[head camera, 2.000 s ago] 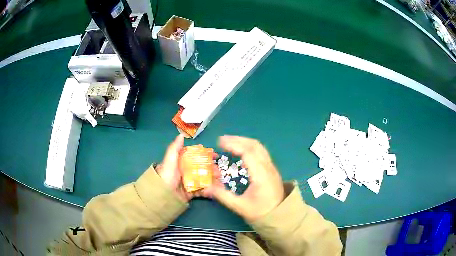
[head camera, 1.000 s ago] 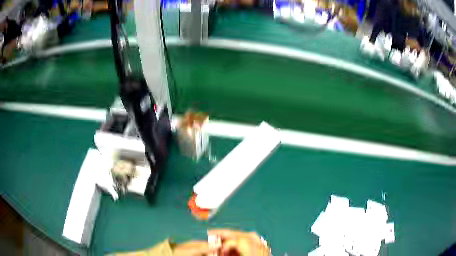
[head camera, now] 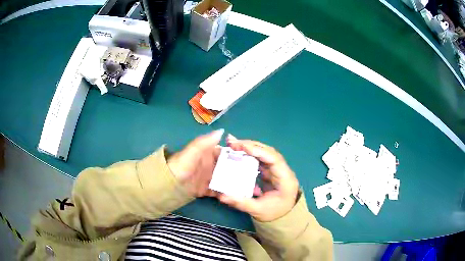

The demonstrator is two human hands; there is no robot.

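A square white card or card stack (head camera: 234, 173) with faint print near its top edge is held between both hands, above the green bench near its front edge. My left hand (head camera: 196, 164) grips its left side. My right hand (head camera: 275, 181) wraps around its right side and lower edge. How many cards are in it cannot be told. The small white pieces seen earlier are not visible now.
A loose heap of white cards (head camera: 362, 171) lies right. A long white carton (head camera: 255, 71) with orange (head camera: 203, 108) at its open end lies diagonally ahead. A small open carton (head camera: 209, 25), a dark boxed unit (head camera: 133, 76) and a narrow white box (head camera: 63, 109) stand left.
The hands held an orange stack 2 seconds ago; now a white card face shows between them. The view tilted up, then back down. The right hand has closed in on the held thing.
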